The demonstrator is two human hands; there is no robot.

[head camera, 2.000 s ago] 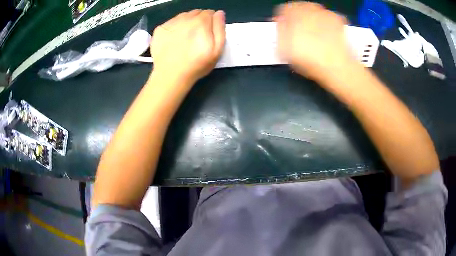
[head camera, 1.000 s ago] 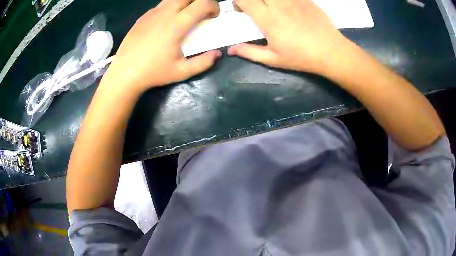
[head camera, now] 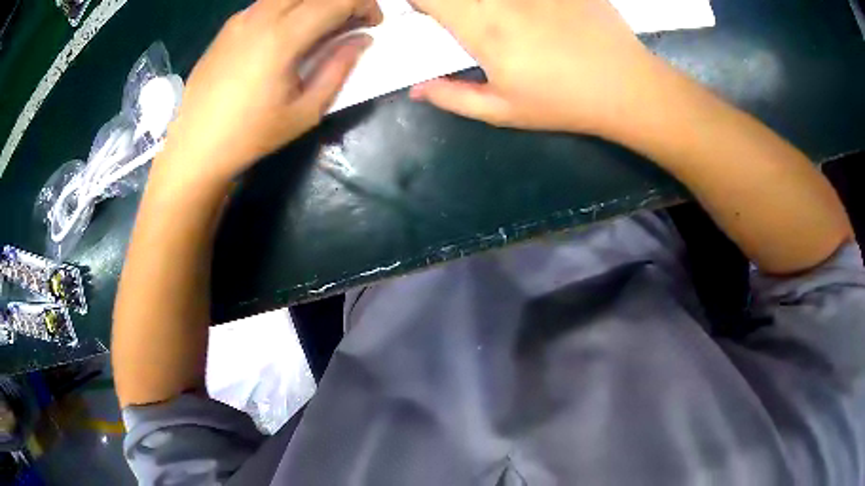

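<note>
A white power strip (head camera: 408, 52) lies across the dark green bench at the top of the view, partly cut off by the edge. My left hand (head camera: 275, 71) is on its left part, fingers bent over it, thumb near the front edge. My right hand (head camera: 541, 57) lies over its middle, thumb along the front edge. Both hands hide much of the strip. A white cord with a plug in a clear plastic bag (head camera: 104, 157) lies to the left of my left hand.
Open shell ends with small components (head camera: 43, 294) lie at the bench's left edge. A speckled rail (head camera: 57, 76) curves at the upper left, with green belt beyond. The bench's worn front edge (head camera: 455, 249) runs before my lap. A white bag (head camera: 256, 365) is below the bench.
The view has tilted down and turned, so the blue item and white pieces at the right are out of view. Since one second ago, my left hand has shifted slightly left along the strip.
</note>
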